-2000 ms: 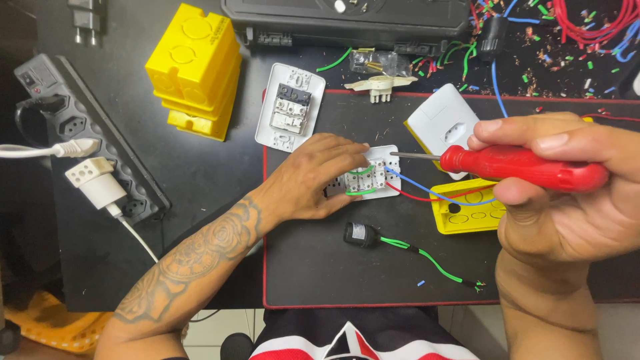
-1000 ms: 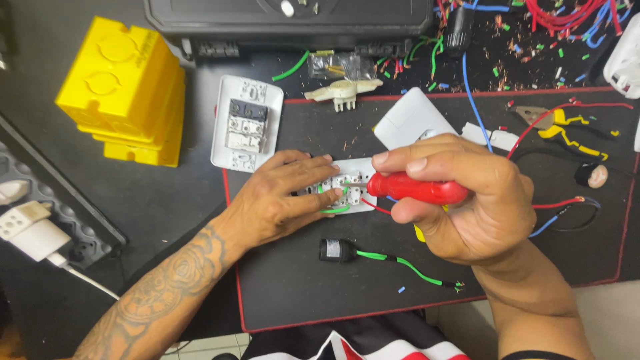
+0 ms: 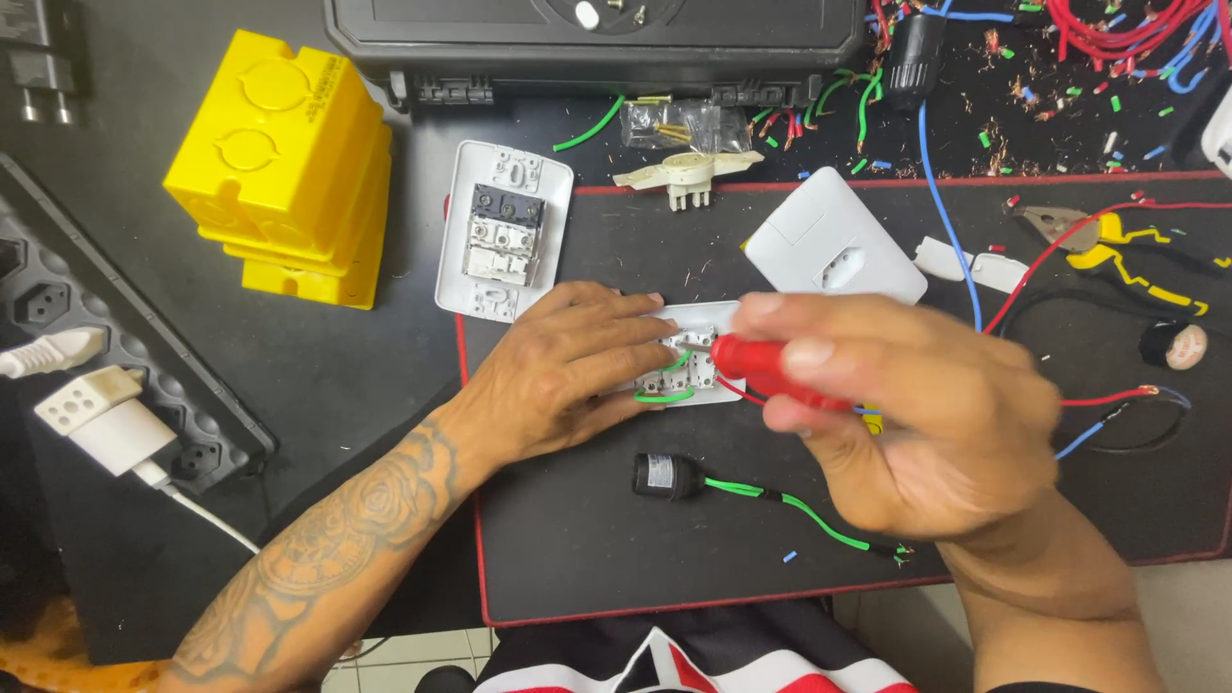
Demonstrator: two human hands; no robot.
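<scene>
My left hand lies over the left part of a white wall outlet plate, its fingers on the modules. The plate lies back side up, with short green wires and a red wire at its modules. My right hand grips a red-handled screwdriver, whose tip meets a module near my left fingertips. Below the plate lies a black cylindrical component with green wires. A second plate with modules lies up and left of my left hand. A white outlet cover lies behind my right hand.
Stacked yellow electrical boxes stand at the left, beside a black power strip. A black case lies along the back. Pliers, electrical tape and a blue wire lie at the right. Wire scraps litter the back right.
The screwdriver has tilted from lying nearly flat beside the plate to pointing down at its modules. My left hand stays on the plate. The view has shifted.
</scene>
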